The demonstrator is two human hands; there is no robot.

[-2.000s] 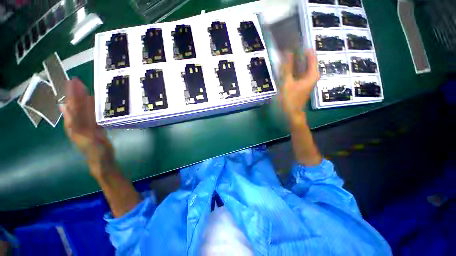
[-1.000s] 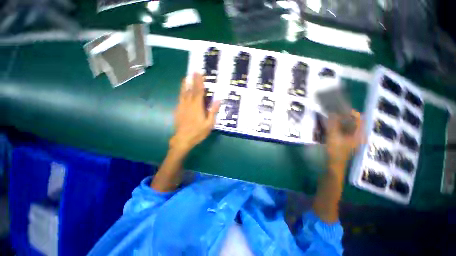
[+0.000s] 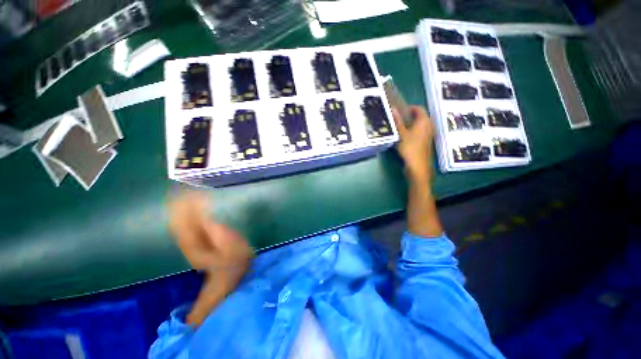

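Observation:
A thick stack of white parts trays (image 3: 267,167) lies in front of me. Its top tray holds two rows of black phone parts (image 3: 294,128), one per pocket. My left hand (image 3: 209,235) is off the tray, below its front left corner, and strongly blurred; whether it holds anything cannot be told. My right hand (image 3: 416,142) is at the right edge of the stack. It grips a grey-brown sticker sheet (image 3: 394,98), whose upper part sticks out above the fingers beside the tray edge. The rest of the sheet is hidden by the hand.
A second white tray (image 3: 483,165) with black parts stands right of my right hand. A sticker strip (image 3: 566,84) lies far right. Loose sheets (image 3: 83,153) overlap at left. A strip of dark parts (image 3: 91,45) and clear plastic trays (image 3: 260,21) lie at the back.
My left hand has left the tray's left side and moved down toward my body. My right hand with the sheet has moved from over the tray's right end to its right edge. The view has shifted.

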